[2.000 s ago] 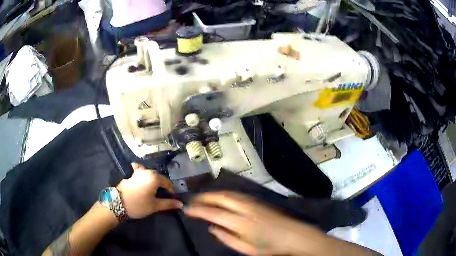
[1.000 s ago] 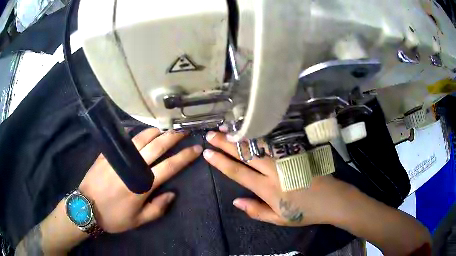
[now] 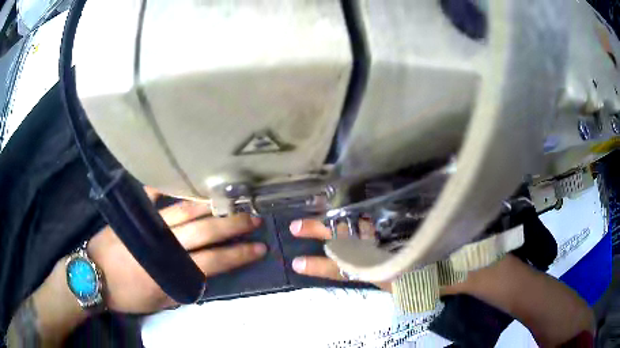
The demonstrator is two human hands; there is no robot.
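A black fabric panel [image 3: 272,279] lies flat on the white table, with a seam line running between my hands. My left hand [image 3: 211,241] lies palm down on it, fingers spread, left of the seam; the black rod crosses in front of it. My right hand [image 3: 313,248] rests fingertips on the cloth right of the seam, partly hidden by the pale curved guard and cream knobs. The cream sewing machine head [image 3: 238,102] is close above my fingertips and hides the needle and presser foot.
A black rod [image 3: 153,245] on a thin cable hangs left of the head. Ribbed cream knobs [image 3: 417,289] stick out in front. The white table [image 3: 238,323] shows printed markings along the near side. Something blue [image 3: 598,272] is at the right edge.
The near edge of the black cloth has moved away towards the head, uncovering more white table. The machine head appears closer and larger. Both hands remain flat beside the seam.
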